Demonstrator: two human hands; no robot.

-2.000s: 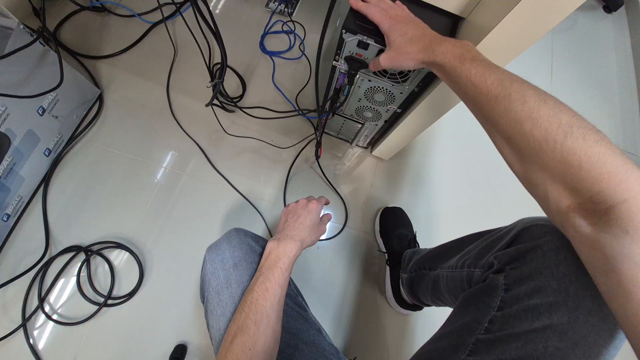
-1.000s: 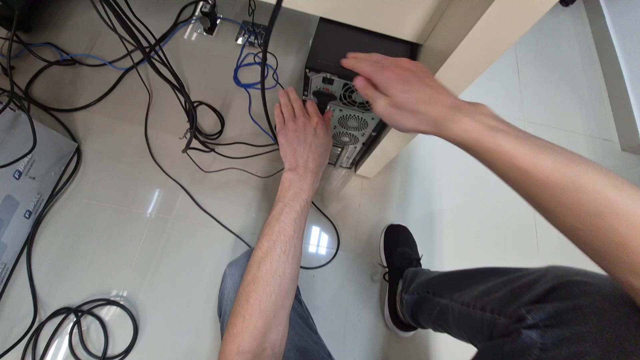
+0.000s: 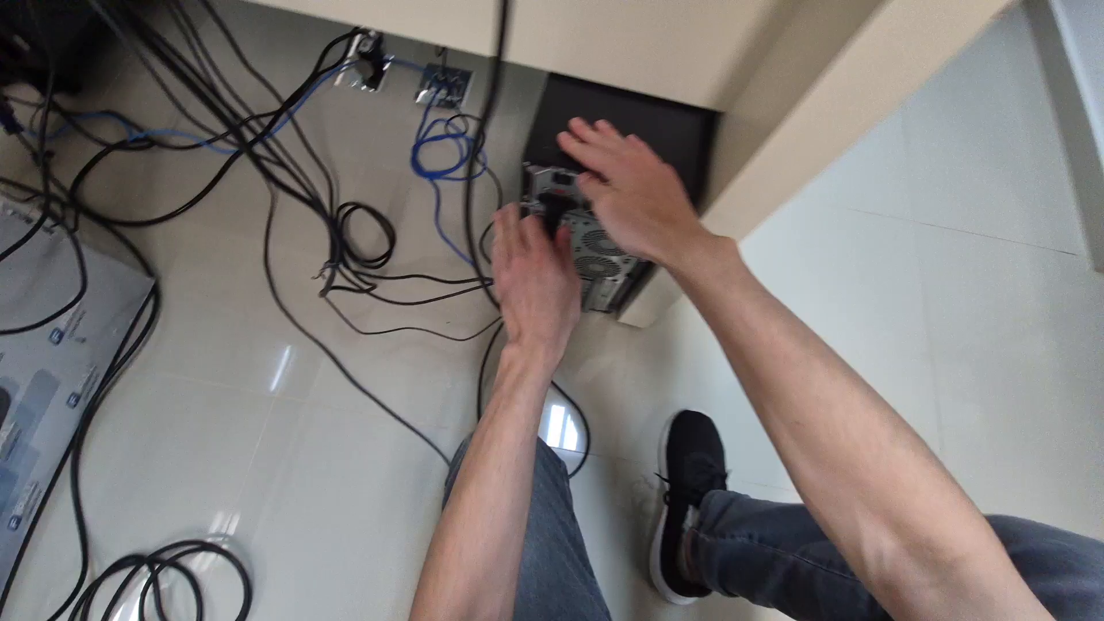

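Observation:
A black desktop computer tower (image 3: 634, 108) stands under the desk, its grey metal rear panel (image 3: 601, 263) with fan grilles facing me. My right hand (image 3: 634, 194) lies over the tower's top rear edge with its fingers spread; it grips nothing that I can see. At the left side of the rear panel is my left hand (image 3: 536, 280), fingers raised around the black plug (image 3: 554, 205) and its cables. Whether the fingers close on the plug cannot be told. A black cable (image 3: 474, 172) runs down from the desk behind the left hand.
The desk's side panel (image 3: 811, 112) stands right of the tower. Black cables (image 3: 332, 224) and a coiled blue network cable (image 3: 442, 155) lie on the floor near floor outlets (image 3: 445, 86). A printed box (image 3: 60, 345) is at left, a coiled black cable (image 3: 155, 561) below it.
My left hand has moved from the floor near my knee up to the tower's rear panel. My right hand remains at the tower's top. The view has shifted.

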